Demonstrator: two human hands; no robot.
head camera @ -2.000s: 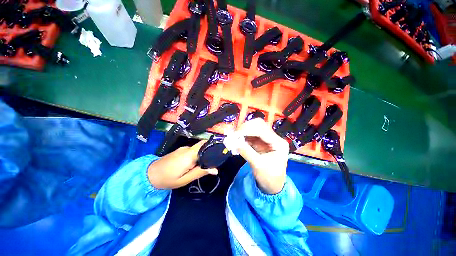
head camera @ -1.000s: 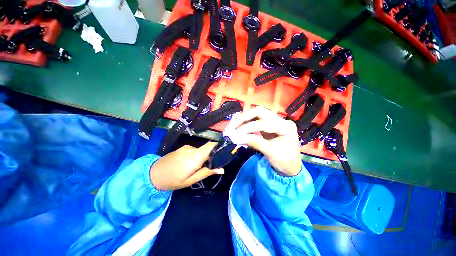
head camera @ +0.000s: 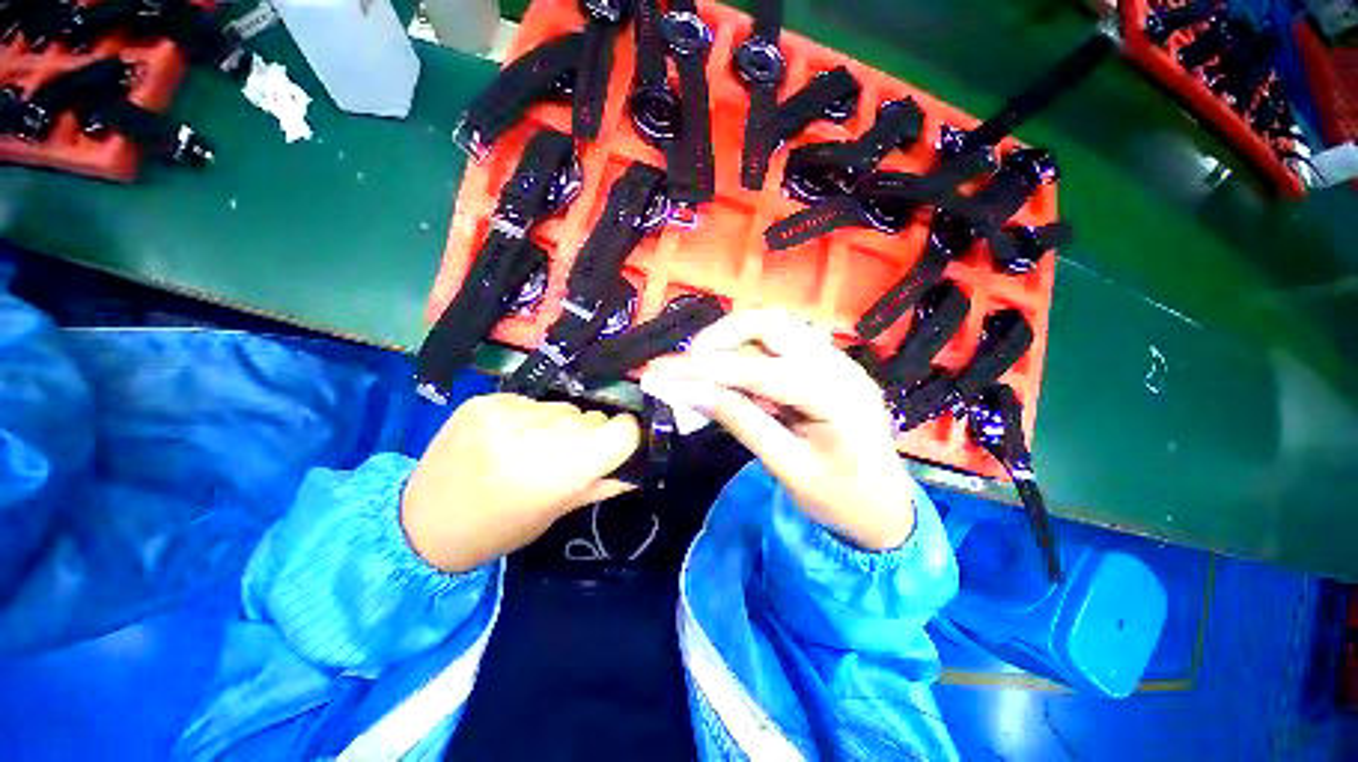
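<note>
A black wristwatch (head camera: 657, 439) is held in front of my dark top, seen nearly edge-on. My left hand (head camera: 518, 465) is closed around it from the left and hides much of it. My right hand (head camera: 812, 424) pinches a small white wiping cloth (head camera: 679, 399) between thumb and fingers, at the watch's upper right side. Just beyond the hands lies an orange-red compartment tray (head camera: 712, 253) with many black watches in and across its pockets. Whether the cloth touches the watch face is hidden.
A white translucent bottle (head camera: 352, 57) and a crumpled white scrap (head camera: 277, 98) stand and lie left of the tray. Other watch trays are at far left (head camera: 149, 72) and upper right (head camera: 1251, 112). A blue stool (head camera: 1110, 618) is below right. A person's blue sleeve (head camera: 164, 476) is at left.
My left hand has turned over, back of the hand up, so the watch now shows edge-on. My right hand has shifted slightly right and down since the first frame, still pinching the cloth.
</note>
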